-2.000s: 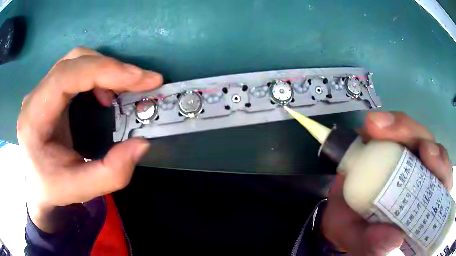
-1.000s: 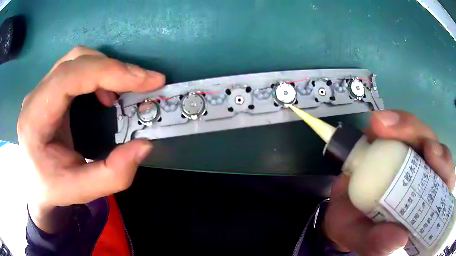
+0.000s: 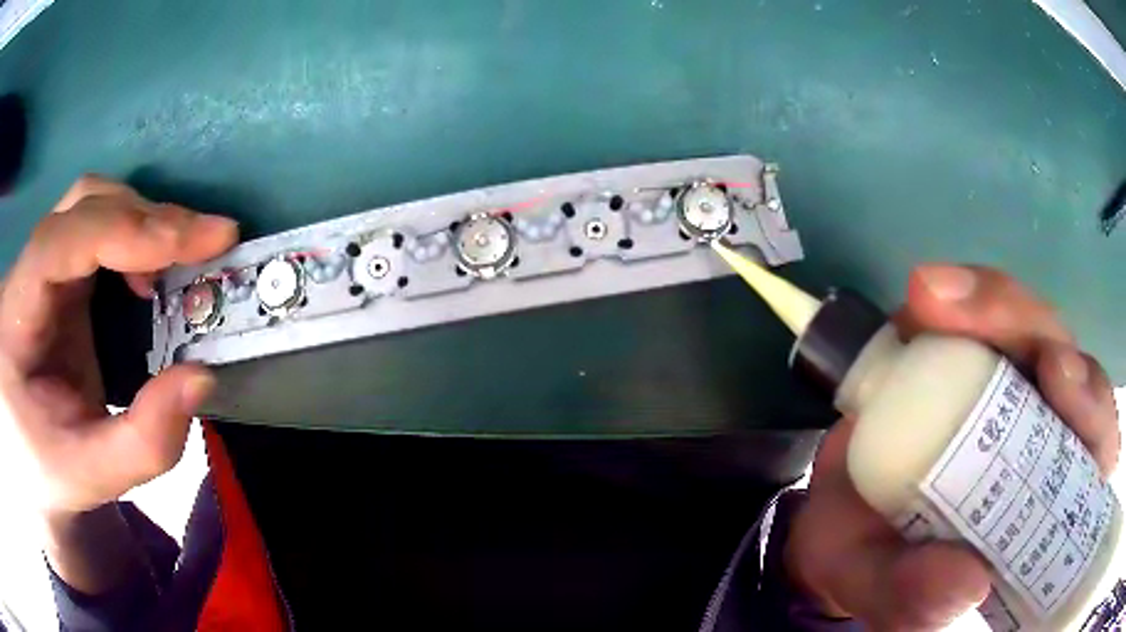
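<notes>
The grey strip housing (image 3: 432,303) lies at a slant, its right end higher in the view. Silver discs sit along it, with thin red wires near its upper edge. My left hand (image 3: 111,340) grips its left end between thumb and fingers. My right hand (image 3: 975,457) holds the glue bottle (image 3: 932,432), which has a printed label and a black collar. The pale yellow nozzle (image 3: 768,290) points up and left, its tip at the lower edge of the rightmost disc (image 3: 705,210). Whether glue is coming out cannot be told.
The green worktop (image 3: 494,87) lies under and behind the strip. A black object (image 3: 10,142) is cut off by the left edge. A dark thin item (image 3: 1115,210) shows at the right edge. Dark sleeves and a red garment part show below.
My left hand has moved left with the strip. The nozzle tip, earlier at a disc right of the strip's middle, is now at the rightmost disc. My right hand has hardly moved.
</notes>
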